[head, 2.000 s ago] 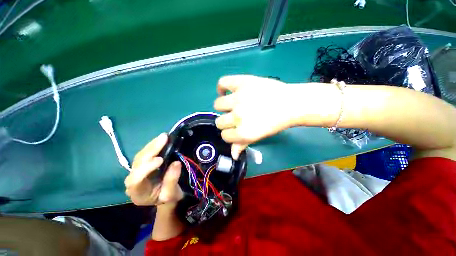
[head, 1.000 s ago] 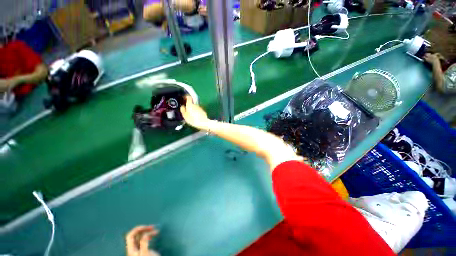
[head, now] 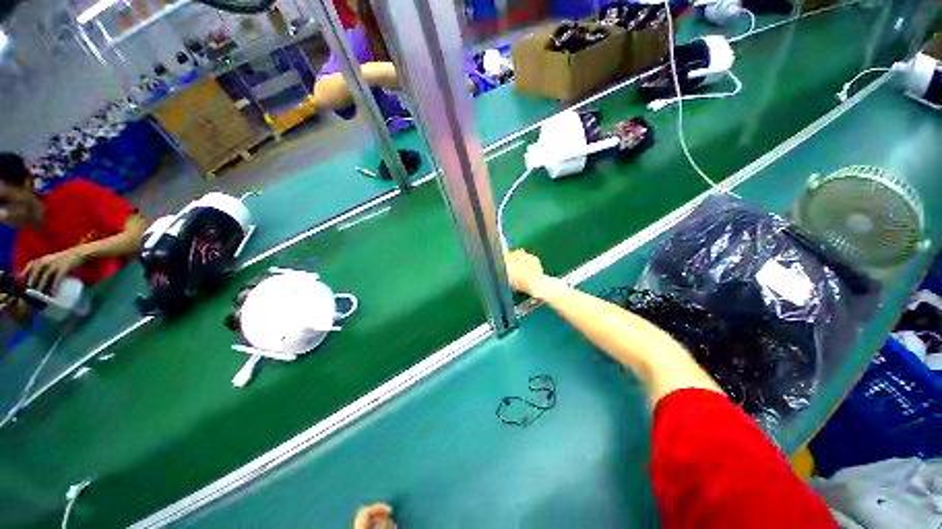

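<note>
My right hand (head: 525, 273) reaches over the bench edge to the belt, just right of the metal post. Its fingers are small and partly hidden, and I cannot tell whether it grips anything. A white camera unit (head: 563, 143) with a dark open head lies on the belt beyond it, and its white cable (head: 503, 207) runs down towards my hand. Another white camera unit (head: 288, 313) lies on the belt left of the post, shell up. My left hand (head: 375, 517) is cut off by the bottom edge, with only fingertips showing. A thin black loop, possibly a sealing ring (head: 528, 402), lies on the bench.
The metal post (head: 454, 165) stands at the belt's edge. A tangled black pile (head: 713, 346), a shiny plastic bag (head: 749, 274) and a fan (head: 862, 219) are at right. A blue crate (head: 878, 403) is at lower right. People sit opposite; more units lie on the belt.
The open camera unit went from my hands to the belt, where my right hand let it go; it now lies shell up. My right hand moved right, past the post. The view turned and shifted.
</note>
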